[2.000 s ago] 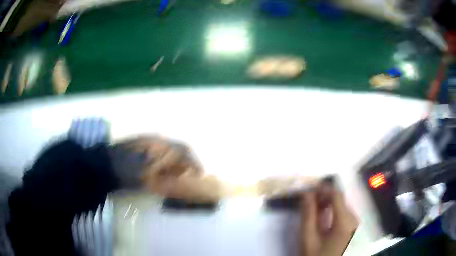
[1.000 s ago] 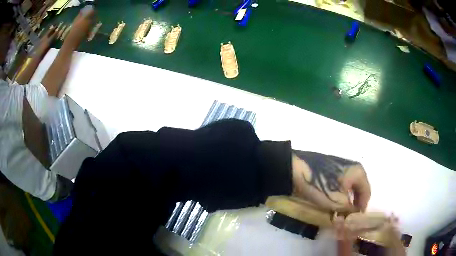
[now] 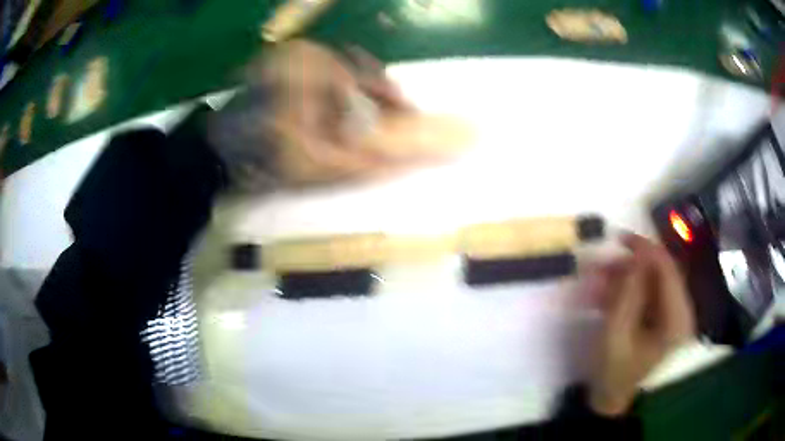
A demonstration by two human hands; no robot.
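The tan locating jig (image 3: 422, 248) lies on the white bench in two sections, with black pads along its near edge and small black blocks at its ends. My left hand (image 3: 331, 121), blurred and in a black sleeve, is raised beyond the jig at upper left. Its fingers point right; whether it holds anything cannot be told. My right hand (image 3: 641, 319) is blurred just right of the jig's right end, fingers bent; its fingertips are too blurred to show a part.
Tan product bodies (image 3: 587, 26) lie on the green belt (image 3: 189, 56) beyond the bench. A black bench machine (image 3: 706, 250) with a red light stands at right. A ribbed silver tray (image 3: 172, 332) shows beside my left sleeve. Pale tape (image 3: 225, 344) lies left of the jig.
The view has turned. My left hand has moved from over the jig to beyond it, toward the belt. My right hand has moved off the jig to its right end, uncovering both sections.
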